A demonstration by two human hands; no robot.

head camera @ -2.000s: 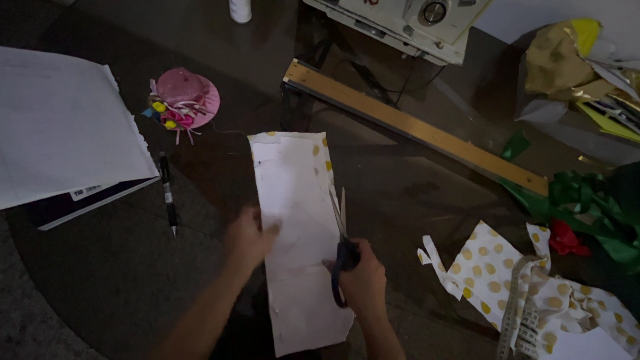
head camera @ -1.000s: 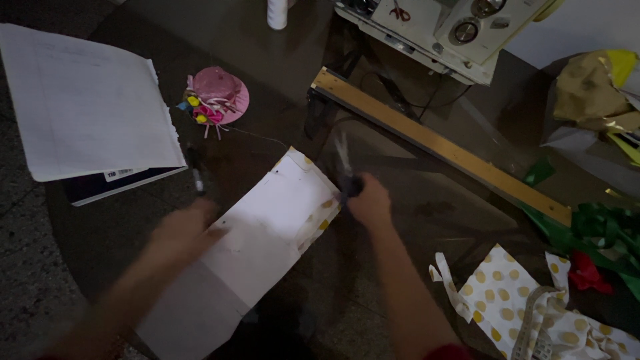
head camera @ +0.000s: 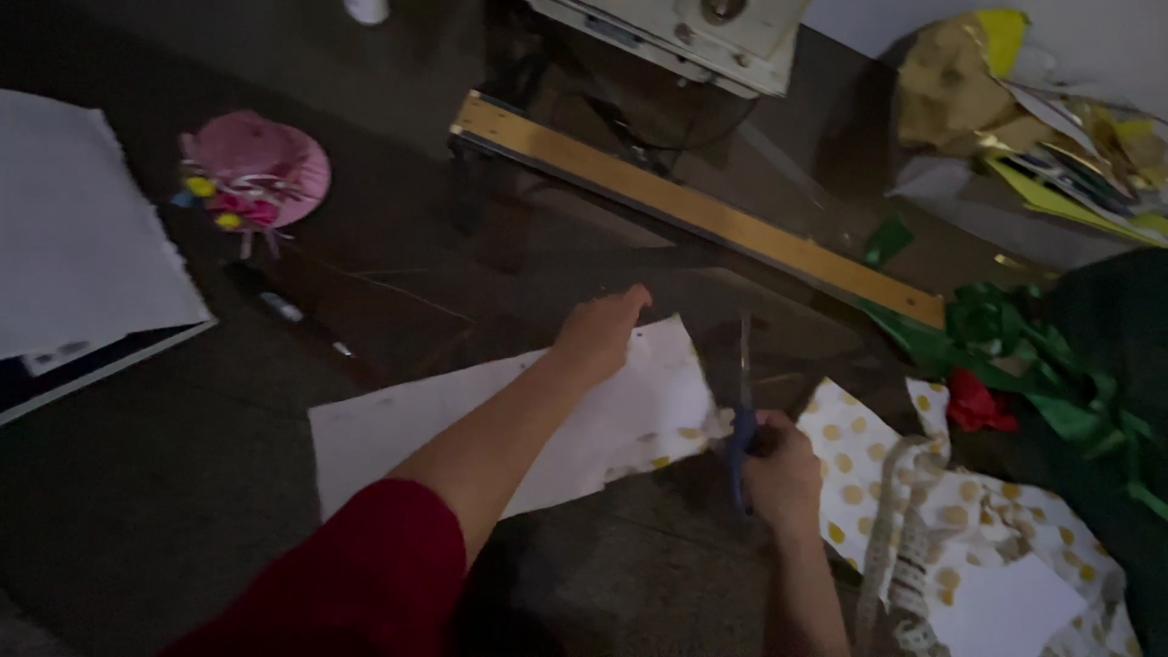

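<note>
A long white paper piece [head camera: 547, 438] lies slanted on the dark table, with yellow-dotted fabric showing along its right and lower right edges. My left hand [head camera: 598, 338] rests over its upper right part; whether the fingers grip the edge cannot be told. In my right hand [head camera: 780, 465] are scissors with dark blue handles [head camera: 742, 456], blades pointing up, just right of the paper's end. A small scrap is beside the handles. More white fabric with yellow dots [head camera: 849, 438] lies right of that hand, with a measuring tape [head camera: 881, 520] across it.
A wooden bar [head camera: 693, 210] crosses behind the hands, near a sewing machine [head camera: 684, 36]. At left are a pink miniature hat [head camera: 260, 169], a pen [head camera: 292, 310] and a notebook [head camera: 82, 228]. Green ribbon [head camera: 1004, 338], a red flower [head camera: 981, 401] and crumpled wrapping [head camera: 949, 91] lie right.
The paper has turned from nearly upright to lying crosswise. My left hand has moved from its left edge to near its right end. The scissors have stayed in my right hand.
</note>
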